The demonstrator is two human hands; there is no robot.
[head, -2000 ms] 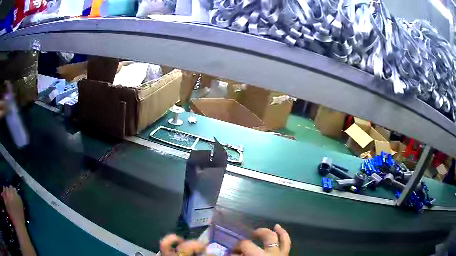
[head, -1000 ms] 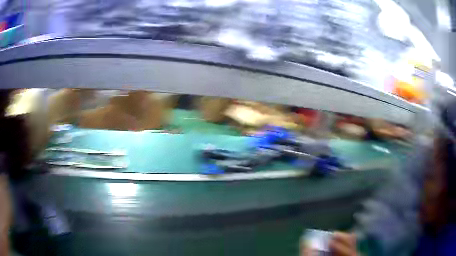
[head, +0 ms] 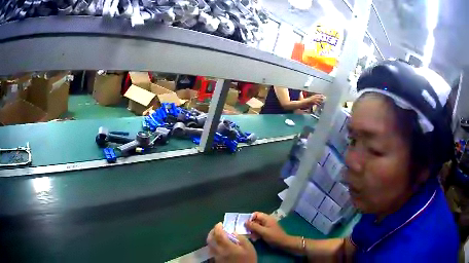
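Neither of my hands shows in the picture. Nearest in front is a small folded white leaflet point(head: 237, 224), held over the near edge of the belt between two bare hands. One hand point(head: 272, 231) with a bracelet belongs to the neighbour in blue at right. The other hand point(head: 231, 247), cut off by the bottom edge, seems to be the neighbour's too; its arm is hidden.
The dark green belt point(head: 128, 205) runs across, with blue and black devices point(head: 180, 128) on the bench beyond. White boxes point(head: 321, 200) are stacked behind a metal post point(head: 319, 138). An overhead shelf point(head: 154, 54) holds grey straps. Another person's arm point(head: 293, 102) shows beyond.
The view has swung right. My hands and the open dark-flapped box from two seconds ago have left the picture; the neighbour in blue and the leaflet now show clearly.
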